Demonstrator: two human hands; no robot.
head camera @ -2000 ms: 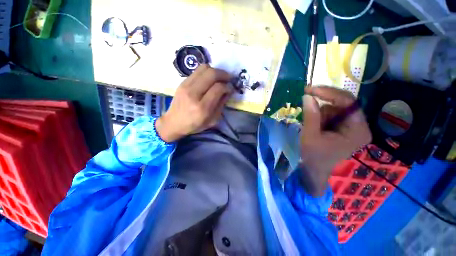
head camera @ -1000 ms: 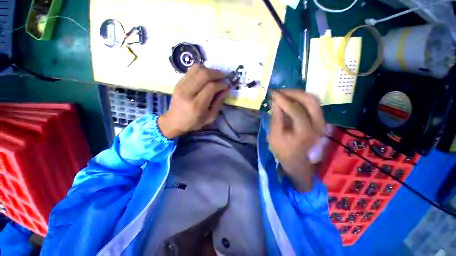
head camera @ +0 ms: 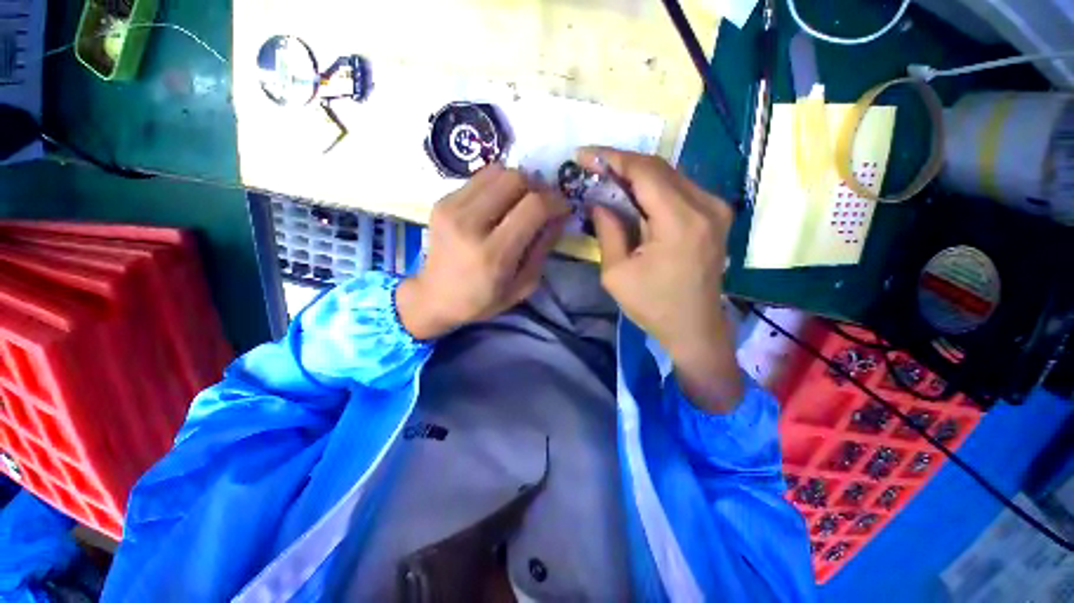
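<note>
A small dark and metallic part (head camera: 575,179) is between my two hands over the white sheet. My left hand (head camera: 489,247) has its fingertips pinched at the left side of the part. My right hand (head camera: 662,236) has thumb and forefinger around the part's right side. The round black watch case (head camera: 465,140) lies open just above my left fingertips, with a ring inside. The round display or back cover module (head camera: 287,70) lies further left, with a dark piece and a thin orange-brown flex tail (head camera: 336,123) beside it.
Red trays (head camera: 94,353) are stacked at left. A red tray (head camera: 872,454) with parts is at right. A yellow card (head camera: 813,224) and a tape roll (head camera: 892,139) lie on the green mat. A green-rimmed box (head camera: 115,41) is at the far left.
My right hand has moved left to the small part and no longer shows the purple tool it held two seconds ago. My left hand stays pinched near the part. The whole view has shifted slightly.
</note>
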